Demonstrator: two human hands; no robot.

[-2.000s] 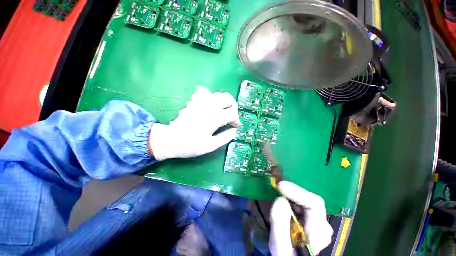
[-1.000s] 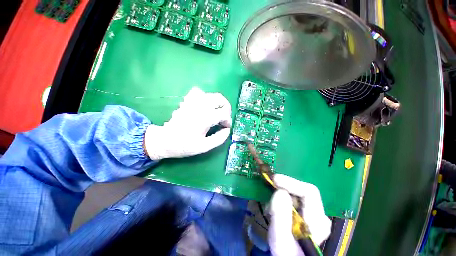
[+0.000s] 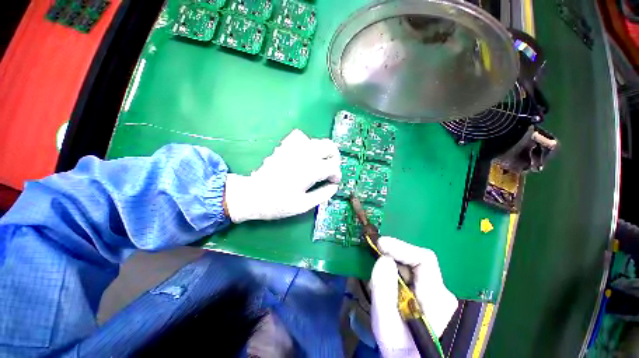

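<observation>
A PCB panel (image 3: 375, 183) of small green boards, two by three, lies on the green mat. My right hand (image 3: 410, 297), white-gloved, holds the soldering iron (image 3: 367, 227) like a pen. Its tip is at the panel, near the gap between the middle and lower boards. My left hand (image 3: 284, 180), also gloved, is at the panel's left edge with thumb and fingertips close together. A thin line of solder wire (image 3: 168, 131) trails left across the mat from near my left hand; its end at the fingertips is too small to see.
More PCB panels (image 3: 242, 31) lie at the top left. A round fume hood (image 3: 424, 63) and a fan (image 3: 490, 119) stand above right. Tweezers (image 3: 467, 189), a stand with sponge (image 3: 502, 185) and a yellow marker (image 3: 486, 225) are right, beside the conveyor (image 3: 560, 210). A red tray (image 3: 49, 91) is left.
My left hand has moved right to the panel's edge since one second ago. The iron's tip has shifted from the lower right boards to the panel's middle since two seconds ago.
</observation>
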